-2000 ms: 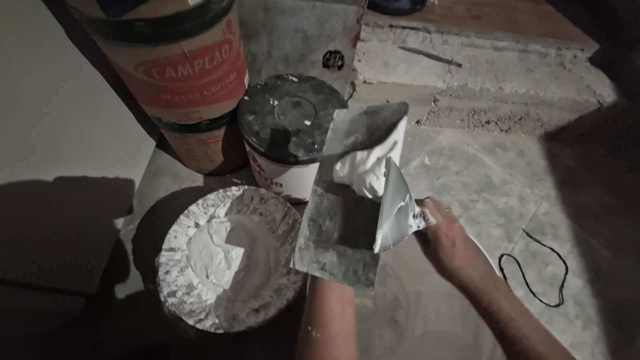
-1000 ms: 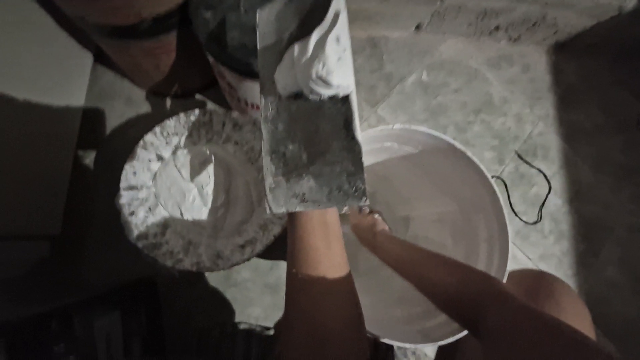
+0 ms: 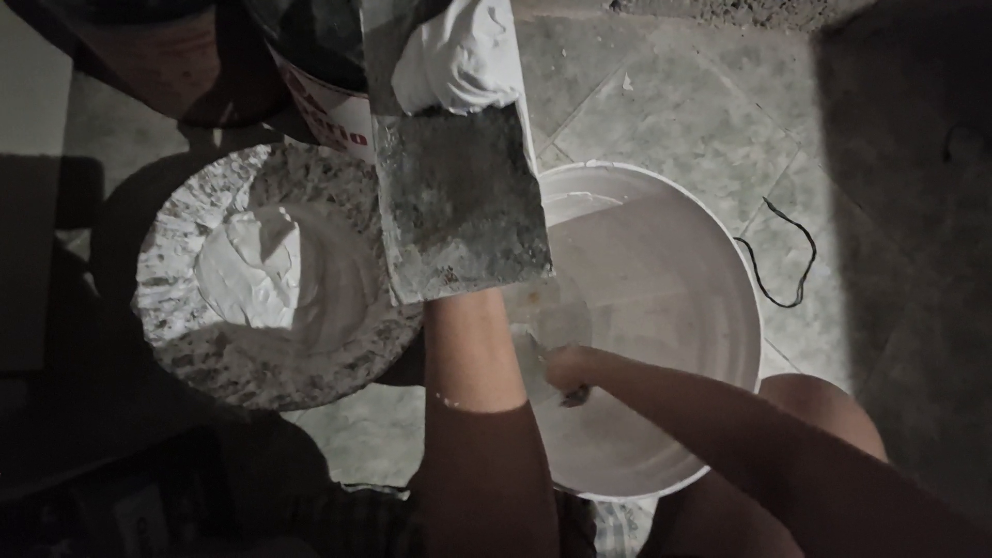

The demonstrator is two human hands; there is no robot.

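Observation:
A flat, rectangular plastering trowel (image 3: 461, 201) bears a mound of white putty (image 3: 465, 58) at its far end. My left forearm (image 3: 474, 353) runs beneath the plate, which hides my left hand; the plate rests steady over it. Over a wide round white tub (image 3: 659, 287), my right hand (image 3: 570, 372) grips a putty knife (image 3: 533, 339), blurred and seen only in part. Its blade points up and left. Left of the trowel stands a round, putty-smeared container (image 3: 178, 333) with white putty (image 3: 256, 267) inside.
Two buckets, one brown (image 3: 163, 70) and one white with red print (image 3: 333, 112), stand at the upper left. A thin black cord (image 3: 810, 256) lies on the tiled floor (image 3: 620, 85) right of the tub. My knee (image 3: 825, 407) is at the lower right.
My right hand and the putty knife have left the trowel plate and moved down over the tub. The view has shifted downward. The putty mound still sits on the plate.

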